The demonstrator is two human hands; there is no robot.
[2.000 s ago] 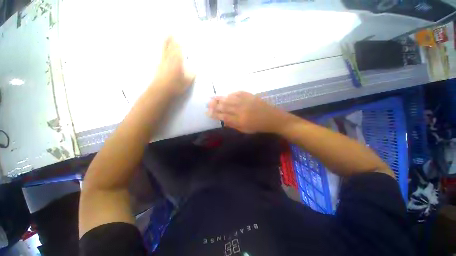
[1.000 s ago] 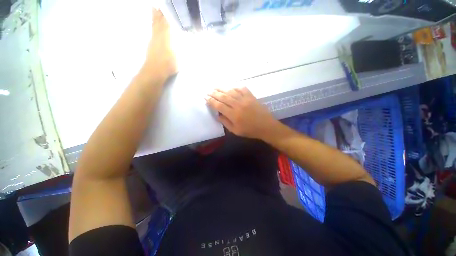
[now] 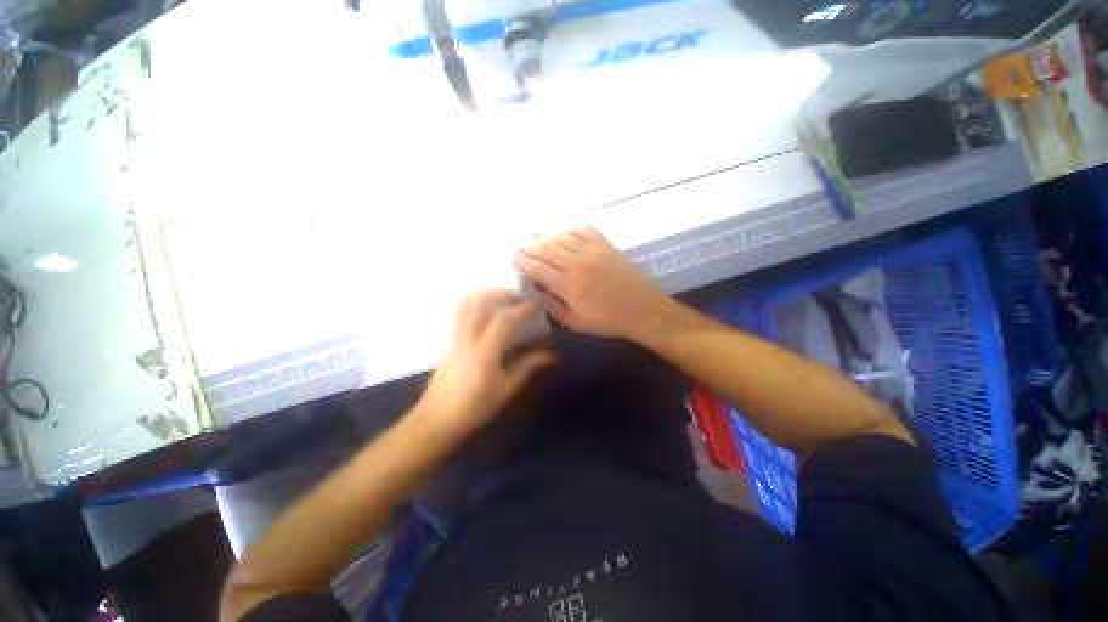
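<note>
A white or pale panel (image 3: 407,331) lies on the white table at its front edge, almost lost in the glare. My left hand (image 3: 492,352) is at the panel's near right corner, fingers curled on its edge at the table's front. My right hand (image 3: 589,286) is beside it, fingers bent onto the same edge. A small dark bit shows between the hands; I cannot tell what it is. The sewing machine (image 3: 644,51) with blue lettering stands behind, its needle area (image 3: 523,61) away from both hands.
Snips (image 3: 831,182) lie beside a black pad (image 3: 893,131) at the right. A printed scale (image 3: 729,249) runs along the front edge. A blue basket (image 3: 990,401) with white and black pieces stands below right, a red basket (image 3: 717,428) beside it. A dark cable (image 3: 24,395) is at far left.
My left hand has come back from near the machine to the table's front edge, beside my right hand. My right hand stays at about the same place. The view has shifted slightly.
</note>
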